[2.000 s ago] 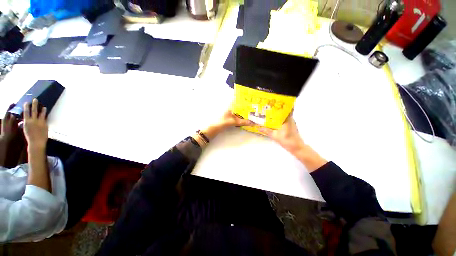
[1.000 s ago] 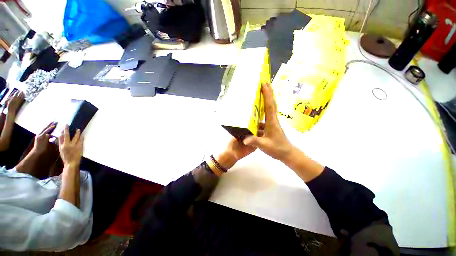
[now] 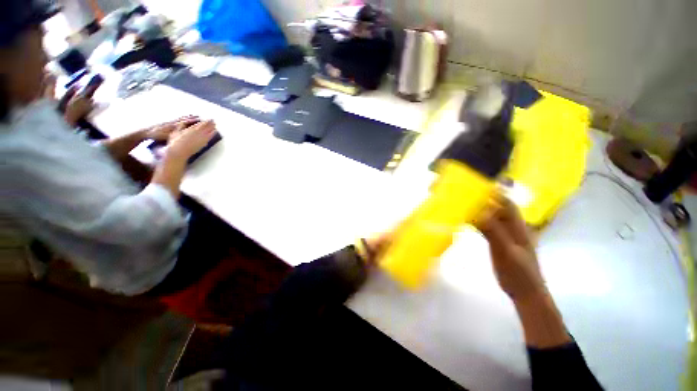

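A yellow card sleeve (image 3: 437, 223) with a black part (image 3: 481, 137) at its far end is held above the white tabletop in front of me, blurred by motion. My left hand (image 3: 376, 246) is at its near left edge, mostly hidden by the sleeve and my cuff. My right hand (image 3: 506, 238) grips its right side. A pile of yellow sleeves (image 3: 552, 156) lies behind it at the right.
A person (image 3: 84, 176) at the left works with both hands on a dark box (image 3: 205, 151). Flat black card blanks (image 3: 306, 114) lie along the back. A metal kettle (image 3: 420, 65), a blue bag (image 3: 241, 27) and a black flask (image 3: 672, 172) stand behind.
The view has swung left. The yellow sleeve has turned from edge-on to a broad yellow face with its black end pointing away. My hands have moved apart along it.
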